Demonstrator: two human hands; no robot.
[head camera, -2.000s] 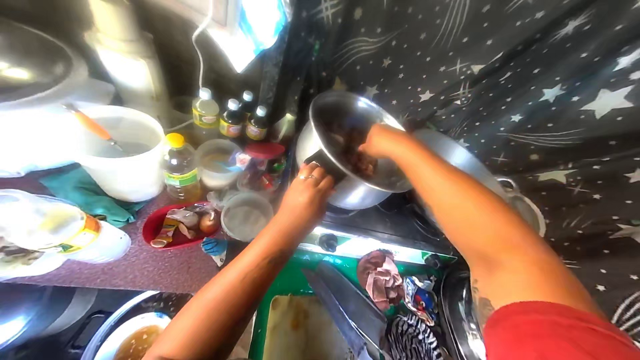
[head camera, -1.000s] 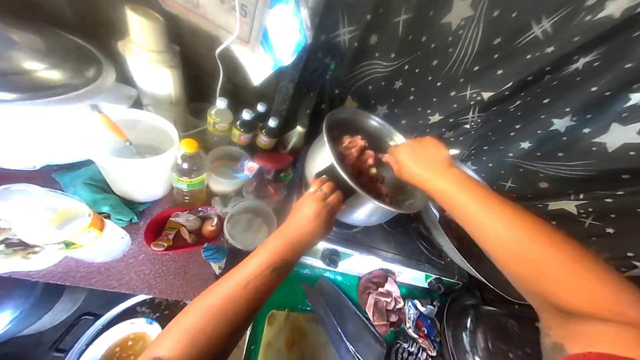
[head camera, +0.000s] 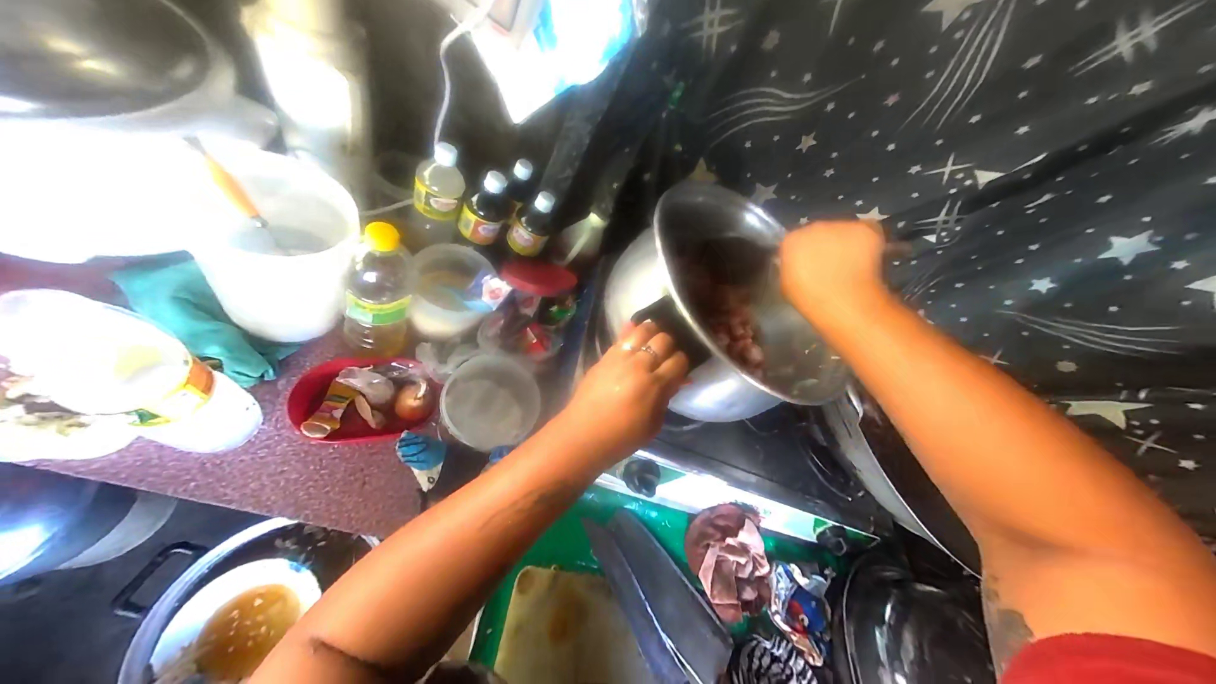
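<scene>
A metal pan (head camera: 798, 366) is tilted above a larger silver pot (head camera: 632, 275) on the stove. Chunks of dark reddish food, perhaps meat (head camera: 736, 323), lie inside the pan. My left hand (head camera: 632, 380), with a ring on one finger, is closed around a dark handle (head camera: 673, 332) at the pan's near left side. At the pan's right rim is my right hand (head camera: 836, 261), its fingers curled; whether it holds anything is hidden by the hand and blur.
Left of the stove stand a yellow-capped bottle (head camera: 378, 294), a white bucket (head camera: 285, 285), a red dish with an onion (head camera: 304, 399) and several small bottles. Cloths (head camera: 731, 560) lie near the stove's front edge. A large pan (head camera: 879, 465) sits at right, below a star-patterned curtain (head camera: 997, 190).
My right hand was reaching inside the pan two seconds ago, and has since moved up and out to its right rim. My left hand has stayed on the handle.
</scene>
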